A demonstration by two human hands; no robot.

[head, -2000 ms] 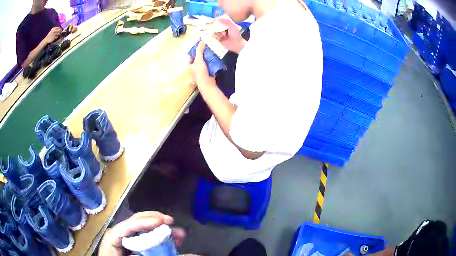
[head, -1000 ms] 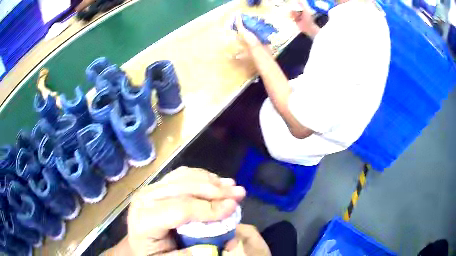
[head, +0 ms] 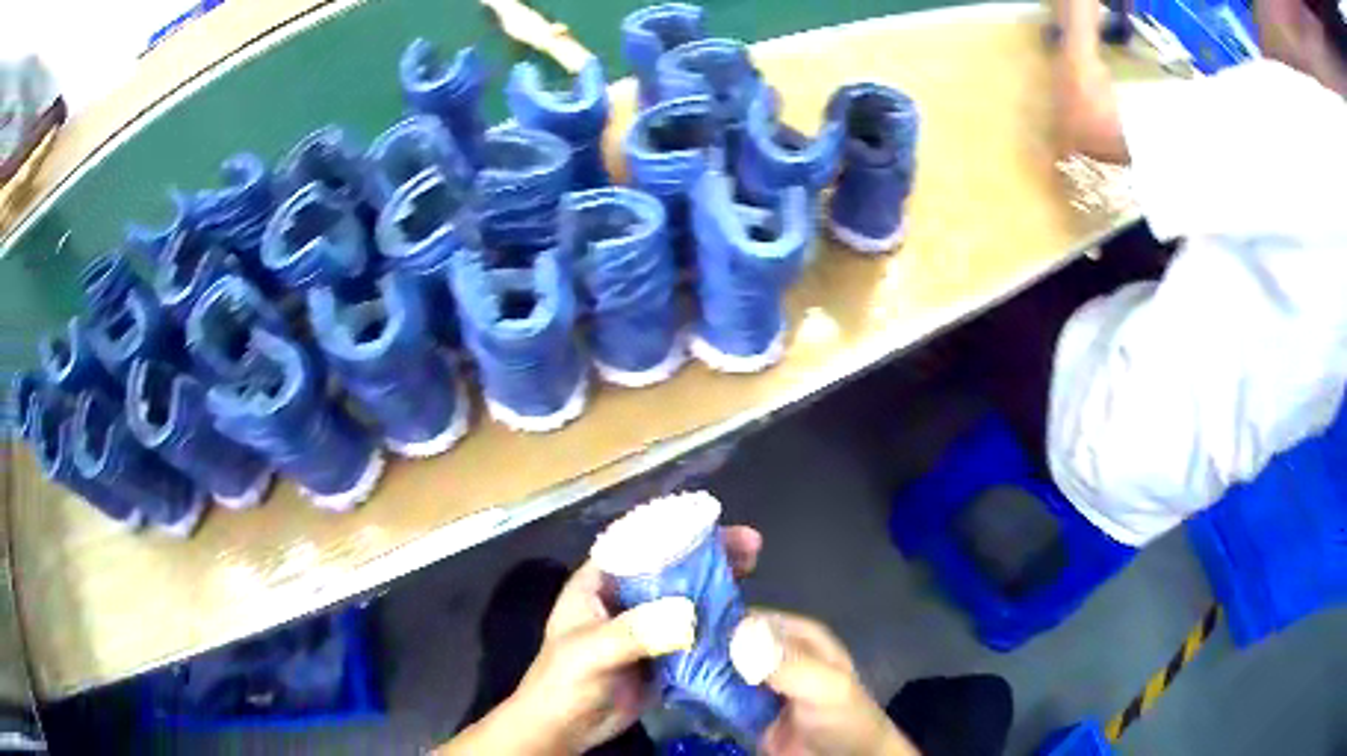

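A blue denim boot [head: 691,620] with a pale, bumpy-edged sole is held above my lap, tilted, sole end up and toward the bench. My left hand [head: 598,650] grips it from the left, its thumb on the shaft under the sole. My right hand [head: 805,679] grips the shaft from the right near its lower end. Both thumbs have pale yellowish tips. Several rows of denim boots with pale soles [head: 520,347] stand upright on the tan bench [head: 946,266].
A green belt [head: 355,89] runs behind the boots, with a tan item [head: 535,33] on it. A person in white [head: 1211,325] sits at the right beside a blue stool [head: 1019,547]. A blue crate [head: 266,672] is under the bench.
The view has swung left, so the boot rows now fill the middle. My left hand has come off the top of the sole, and both hands now grip the boot's shaft.
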